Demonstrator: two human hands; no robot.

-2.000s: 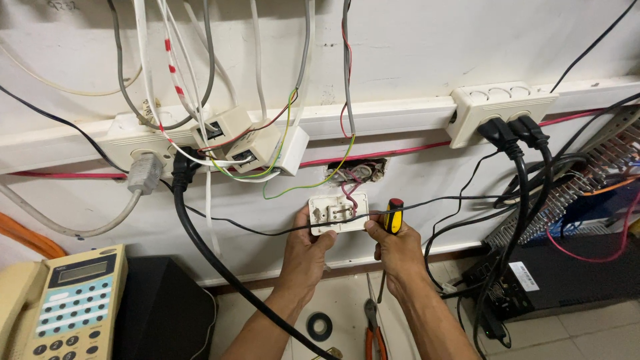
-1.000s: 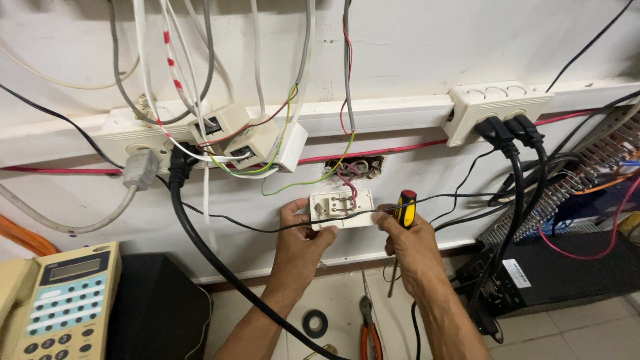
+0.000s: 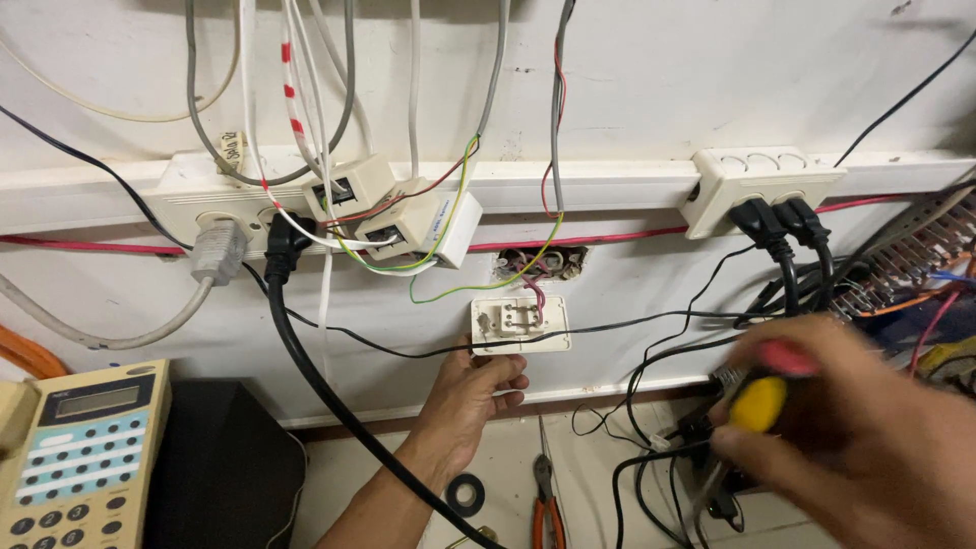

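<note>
My left hand [image 3: 476, 393] holds the lower edge of a white plastic socket plate [image 3: 560, 341], its back with terminals turned to view. Purplish-red wires [image 3: 536, 293] run from the plate up to an open wall box [image 3: 564, 263] just above it. A thin black cable [image 3: 610, 329] crosses in front of the plate. Off to the right, blurred and close to the camera, my right hand [image 3: 831, 435] grips a screwdriver with a yellow, red and black handle [image 3: 759, 402]; its shaft points down. A loose green-yellow wire [image 3: 465, 290] hangs over the wall box.
Outlet boxes with plugs [image 3: 770, 175] are on the wall trunking [image 3: 587, 187], beside small junction boxes [image 3: 351, 187]. Orange-handled pliers [image 3: 546, 488] and black tape [image 3: 465, 494] lie on the floor. A desk phone [image 3: 99, 435] is at left, a black power cable [image 3: 328, 389] crosses the foreground, and more cables hang right.
My right hand has moved away from the plate to the right and nearer the camera, with the screwdriver still in it. My left hand stays on the plate.
</note>
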